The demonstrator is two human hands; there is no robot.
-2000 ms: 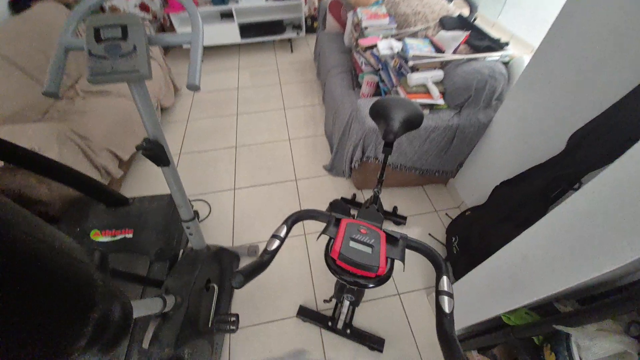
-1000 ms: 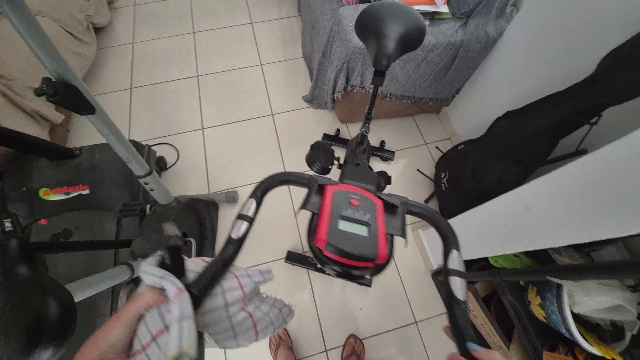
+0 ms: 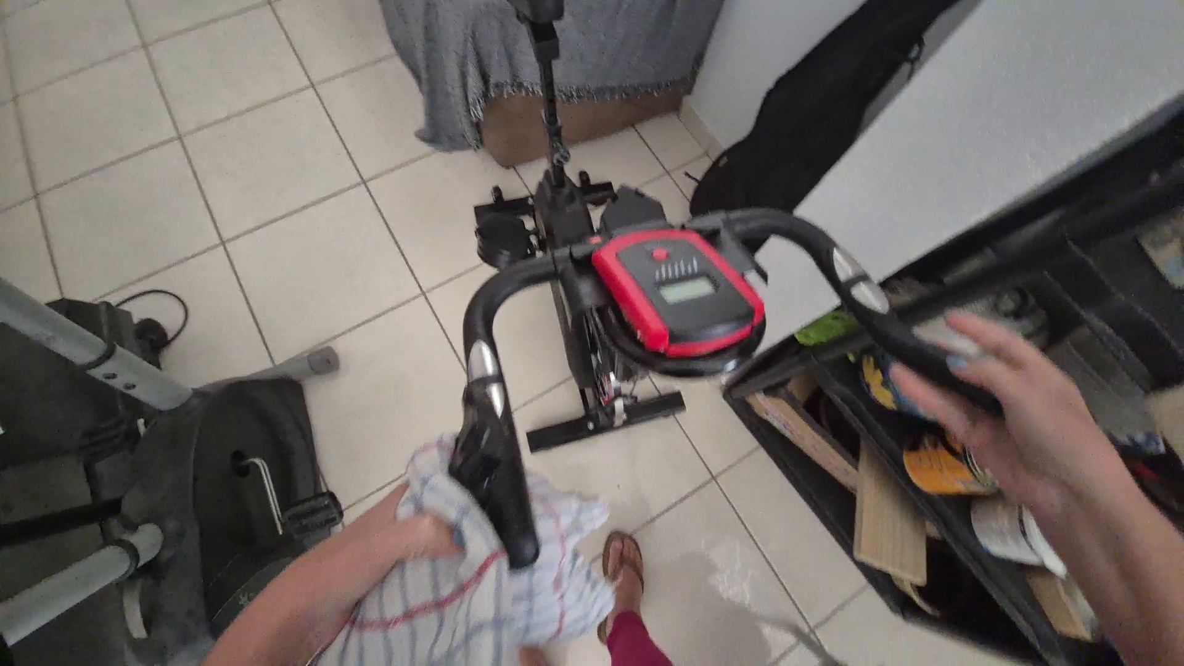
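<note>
A black exercise bike with a red and black console [image 3: 680,291] stands in the middle of the view, its two curved handlebars pointing toward me. My left hand [image 3: 421,536] holds a white checked cloth [image 3: 444,592] with red and blue lines, which lies against and under the end of the left handlebar [image 3: 495,453]. At the right handlebar [image 3: 888,333], my right hand [image 3: 1004,402] has its fingers spread around the black grip near its end; the palm side is hidden, and I cannot tell how firmly it touches.
A grey and black exercise machine [image 3: 231,472] stands at the left. Behind the bike is a sofa with a grey cover [image 3: 573,55]. A black bag [image 3: 795,139] leans on the white wall. Black shelving [image 3: 832,462] with boxes and containers runs along the right. My sandalled foot [image 3: 624,560] is on the tiles.
My right hand, only partly in view at the lower edge a second ago, now shows at the right handlebar. The cloth remains in my left hand. The view has shifted.
</note>
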